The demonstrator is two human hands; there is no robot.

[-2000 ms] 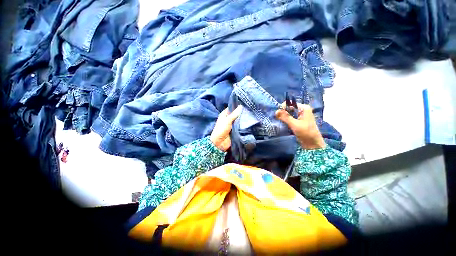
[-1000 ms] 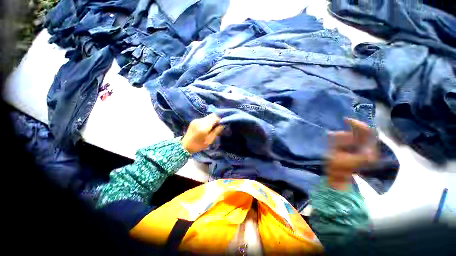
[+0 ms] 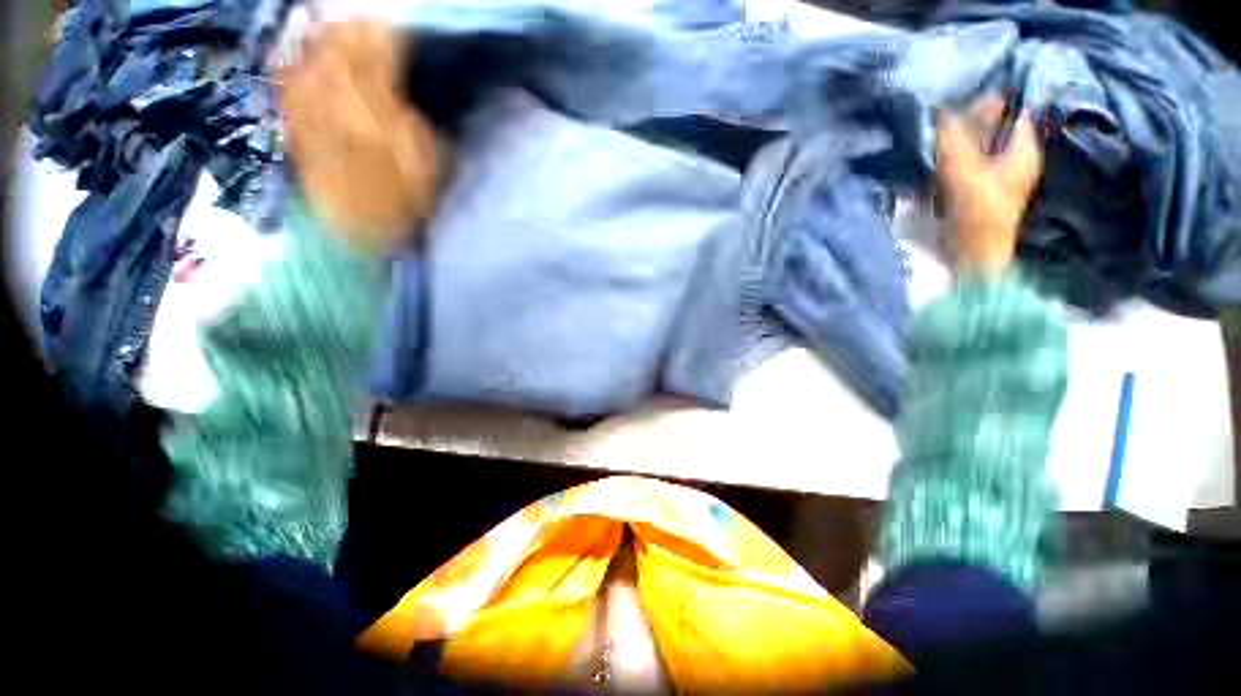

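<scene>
A blue denim garment lies spread over the white table in front of me, with a pale smooth panel toward me and darker folds beyond. My left hand, blurred, is at the garment's upper left and holds its cloth. My right hand is at the upper right, against bunched denim. A small dark shape shows between its fingers, too blurred to name. Whether it also grips the cloth cannot be told.
Crumpled denim heaps lie at the left and right. Small red bits lie on the white table at left. A blue strip is at the table's right. The table's front edge runs before my yellow apron.
Both hands have moved forward, the left one also outward to the left. The garment is turned and spread, with a pale panel now facing up near the table edge.
</scene>
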